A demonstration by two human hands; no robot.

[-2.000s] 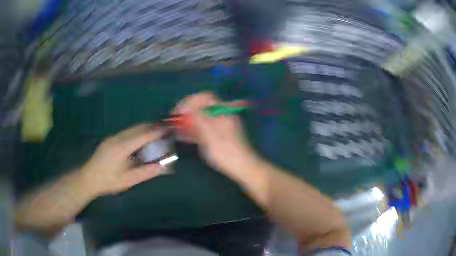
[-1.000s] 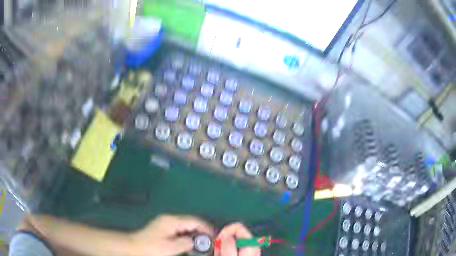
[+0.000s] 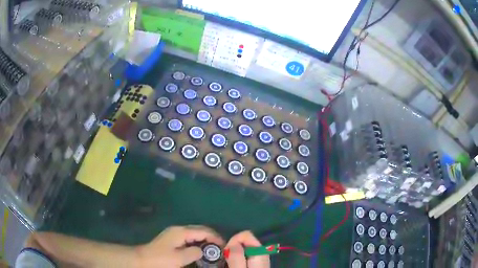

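My left hand (image 3: 175, 248) is at the bottom centre, its fingers around a small round black-rimmed speaker driver (image 3: 212, 253) with pale rings facing up. My right hand (image 3: 244, 250) holds a test probe (image 3: 262, 250) with a green body and red front end. The red end is at the right side of the driver; whether it touches cannot be told. A thin red wire (image 3: 314, 254) runs from the probe's back. Both hands are partly cut off by the bottom edge. Whether a fixture lies under the driver is hidden.
A large parts tray (image 3: 173, 152) with rows of drivers lies ahead. A second parts tray (image 3: 385, 252) is at lower right. Stacked blister trays stand at left (image 3: 42, 131) and right (image 3: 361, 125). A yellow card (image 3: 98, 170) with dots and a blue bin (image 3: 145, 62) are left; a monitor (image 3: 278, 21) is behind.
The view has swung upward since two seconds ago and sharpened. Over the last second, the hands, driver and probe have stayed nearly in place.
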